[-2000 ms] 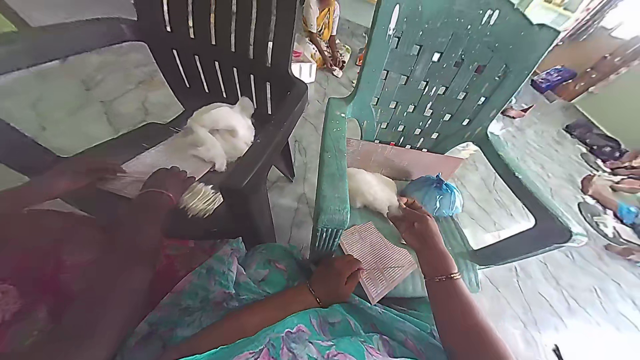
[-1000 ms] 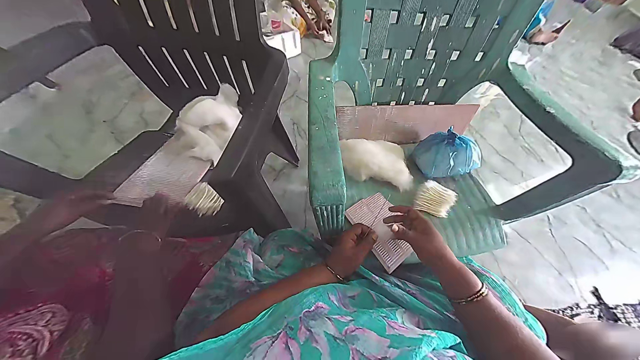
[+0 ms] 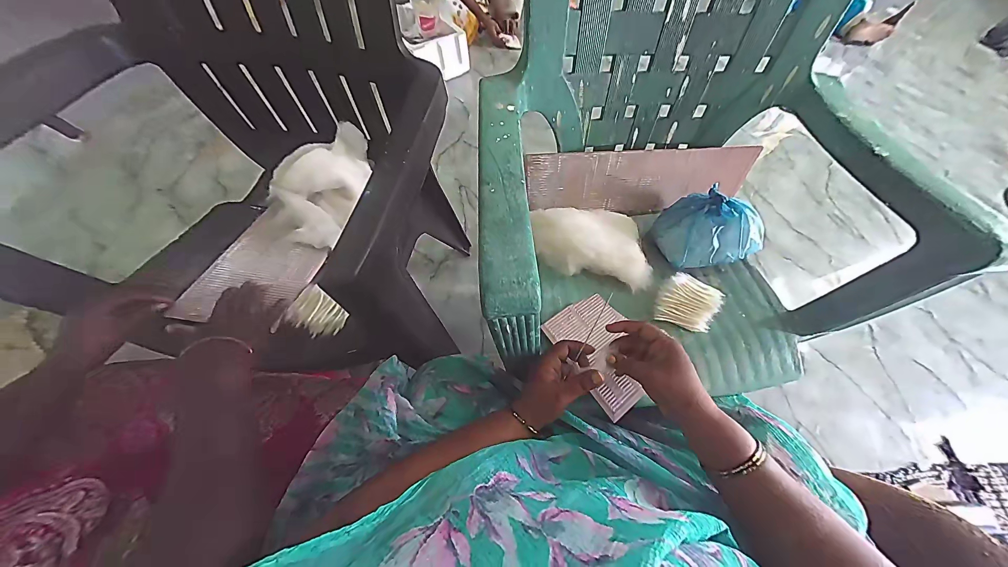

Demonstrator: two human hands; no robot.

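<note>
My left hand [image 3: 561,378] holds a thin stick [image 3: 597,321] between thumb and fingers, over a small ridged board [image 3: 618,398] at the front of the green chair's seat. Close by on the right, my right hand [image 3: 652,364] has its fingertips curled over the same board; whether they pinch some cotton cannot be told. A tuft of white cotton [image 3: 591,242] lies behind the board on the seat. Right of the board sits a bundle of pale cotton wicks [image 3: 689,302], and behind that a tied blue plastic bag [image 3: 709,228].
A pinkish board [image 3: 638,179] leans at the back of the green plastic chair [image 3: 508,197]. On the left, a co-worker's hands [image 3: 236,315] work at another ridged board [image 3: 252,268] on a dark chair [image 3: 402,260], with cotton [image 3: 319,189] and wicks [image 3: 317,311]. Beyond stands a white box [image 3: 445,53].
My right hand has come away from the cotton tuft to the small board, beside my left hand. The wick bundle, not visible two seconds ago, shows on the seat. The view has shifted.
</note>
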